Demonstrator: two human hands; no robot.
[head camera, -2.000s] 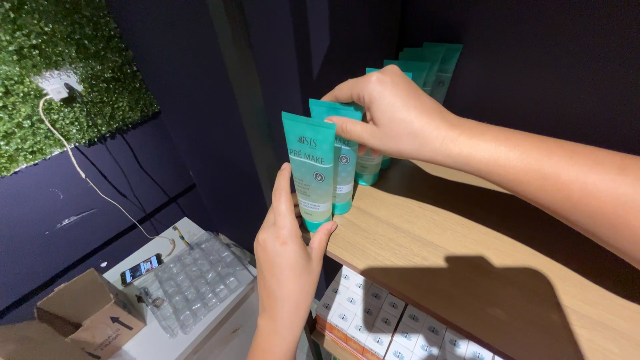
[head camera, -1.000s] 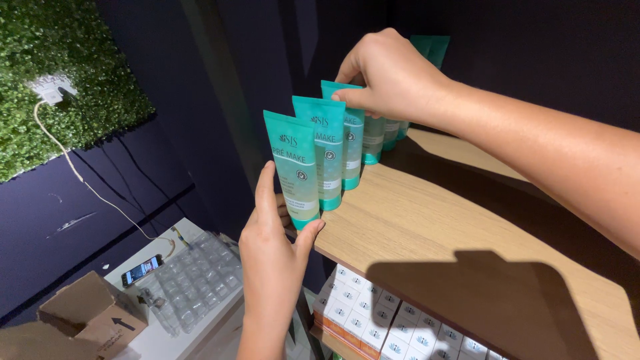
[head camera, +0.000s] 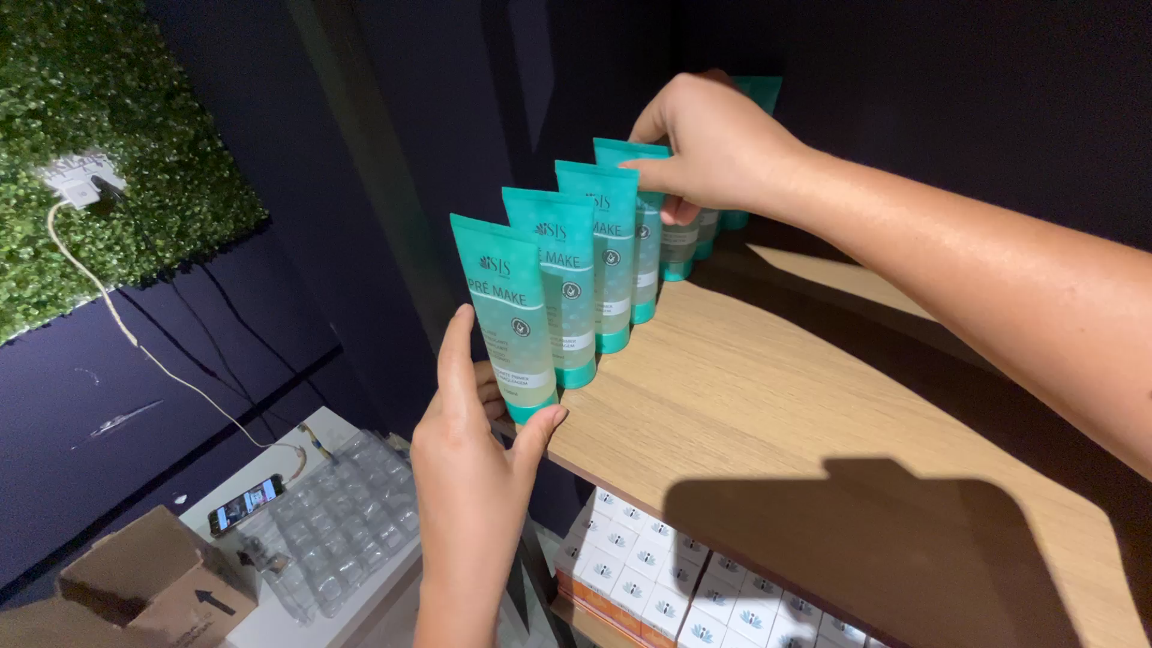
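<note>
Several teal-capped cosmetic tubes stand on their caps in a row on the wooden shelf (head camera: 747, 387). My left hand (head camera: 481, 450) cups the front tube (head camera: 508, 319), its thumb at the cap and fingers along the left side and behind. Two more tubes (head camera: 567, 288) (head camera: 610, 256) stand just behind it. My right hand (head camera: 711, 144) grips the top of the fourth tube (head camera: 645, 243) between thumb and fingers. Farther back, more tubes (head camera: 679, 247) are partly hidden by my right hand.
Small white boxes (head camera: 630, 562) fill a lower shelf. At lower left, a white table (head camera: 360, 598) bears a phone (head camera: 246, 504), clear plastic packaging (head camera: 346, 513) and an open cardboard box (head camera: 157, 576). A cable (head camera: 135, 337) runs down the dark wall from an outlet beside artificial greenery.
The row of separately standing tubes at the front has grown longer. My right hand has moved back along the shelf to a farther tube, while my left hand stays at the front one.
</note>
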